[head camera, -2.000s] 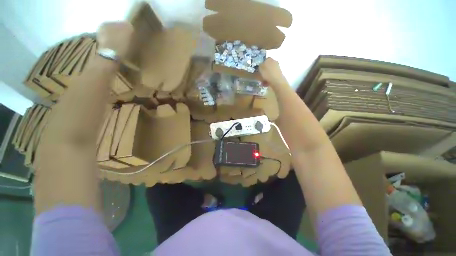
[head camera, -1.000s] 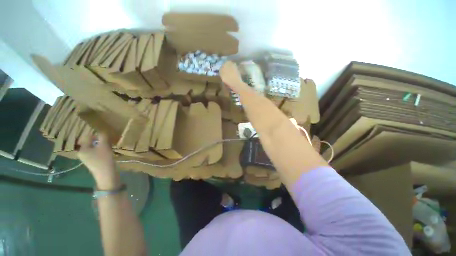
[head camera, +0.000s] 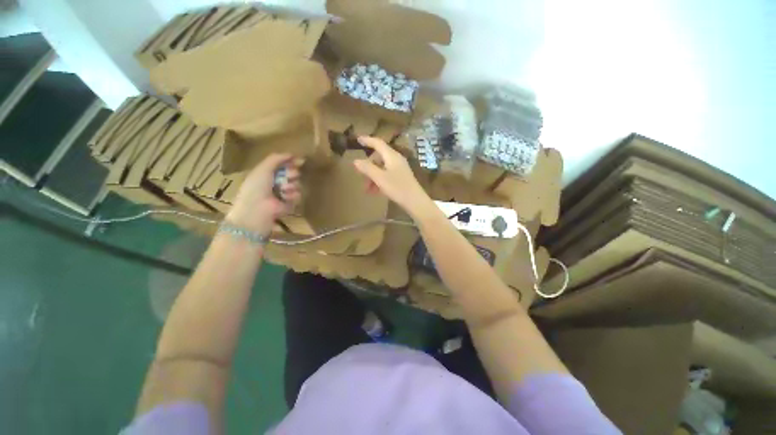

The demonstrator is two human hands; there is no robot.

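Observation:
My left hand (head camera: pixel 268 194) is curled around a few small grey-blue parts (head camera: pixel 282 180), just in front of an open brown carton (head camera: pixel 255 102) with its lid up. My right hand (head camera: pixel 390 177) has its fingers apart over the boxes, right of that carton, and shows nothing in it. An open carton of grey-white parts (head camera: pixel 377 87) stands behind my right hand. Bagged parts (head camera: pixel 510 140) and strips of parts (head camera: pixel 428 146) lie to its right. The black lamp box (head camera: pixel 428 257) is partly hidden by my right forearm.
A white power strip (head camera: pixel 478 218) with plugs and a looped cord lies right of my right wrist. A pale cable (head camera: pixel 340 229) crosses the cartons. Die-cut boxes (head camera: pixel 149 153) stand in rows at left. Flattened cartons (head camera: pixel 672 204) are stacked at right, above a large carton with waste.
My left hand has moved right and forward, and now shows parts in it. My right hand has moved from the parts carton toward the middle. The open-lidded carton has moved right.

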